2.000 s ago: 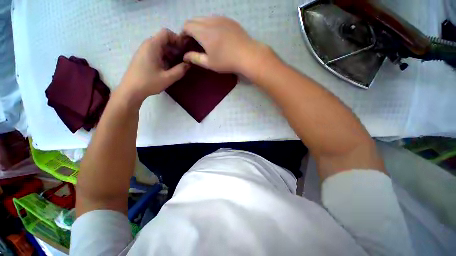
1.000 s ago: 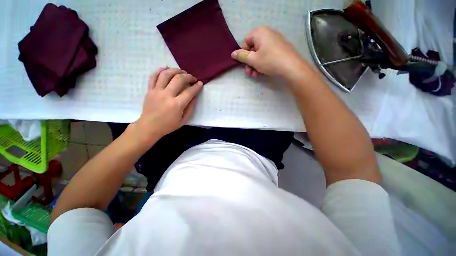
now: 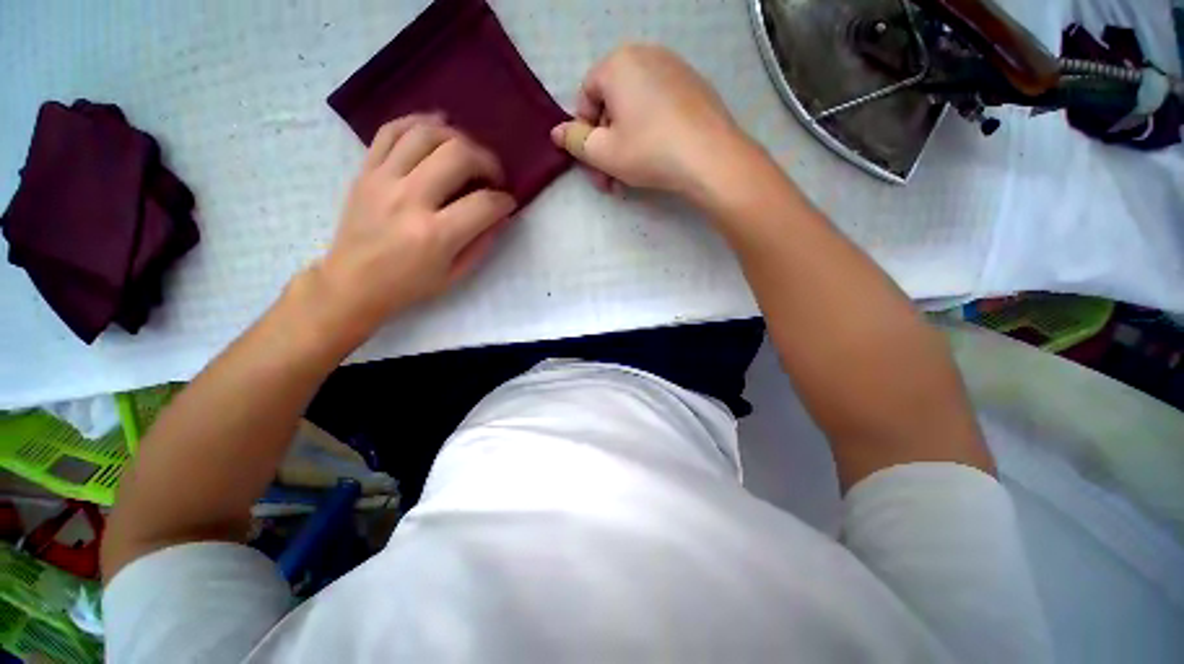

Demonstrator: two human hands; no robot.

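A maroon pocket piece (image 3: 455,81) lies flat on the white cloth-covered table, tilted, with a faint hem line along its upper left edge. My left hand (image 3: 422,208) rests on its lower left part with fingers slightly bent, covering the lower corner. My right hand (image 3: 643,119) pinches its right corner between thumb and fingers. A band of tan material shows around my right thumb. The tips of some right fingers are hidden.
A fanned stack of maroon pockets (image 3: 91,214) lies at the left. The steam iron (image 3: 857,71) stands at the upper right, its hose leading right. A dark bundle with a white tie (image 3: 1130,97) lies at the far right. A green basket (image 3: 65,454) is below the table's left edge.
The pocket first had its upper part bunched in both hands, then lay spread flat. Since then my left hand has moved from its lower edge up onto the cloth. The right hand keeps its pinch.
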